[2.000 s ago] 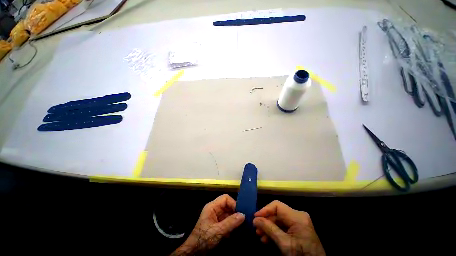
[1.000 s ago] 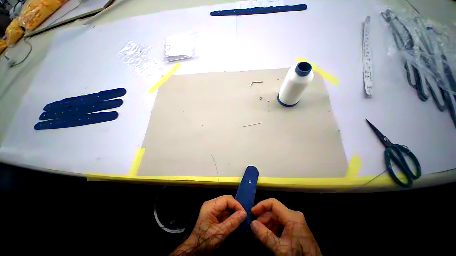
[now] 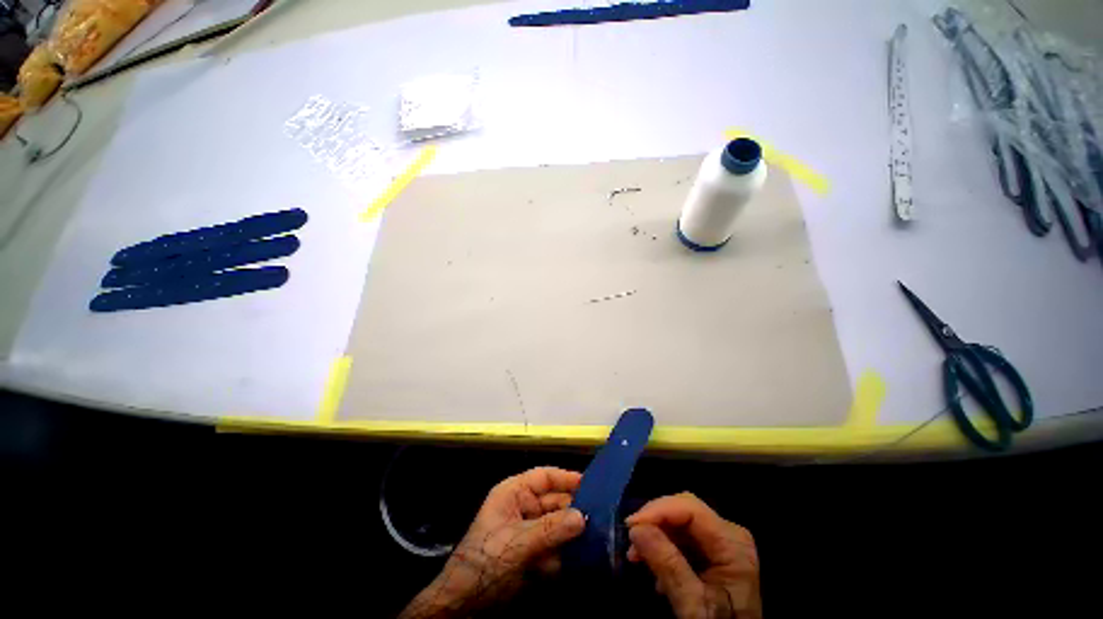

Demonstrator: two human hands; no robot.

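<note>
A navy strip slants over the table's near edge, its rounded tip on the yellow tape. A tiny white dot shows near the tip. My left hand grips the strip's lower part between thumb and fingers. My right hand is just right of the strip, thumb and forefinger pinched together close to its edge. A thin light line shows by these fingertips; I cannot tell if it is needle or thread. The strip's lower end is hidden in the dark and by my left hand.
A white thread cone stands on the beige sheet. Scissors lie right, below a measuring strip and bagged strips. Several navy strips lie left. A packet and another strip lie farther back.
The held strip now tilts more to the right and its lower part is turned. My right hand has closed its fingertips and sits slightly lower. The view has shifted a little.
</note>
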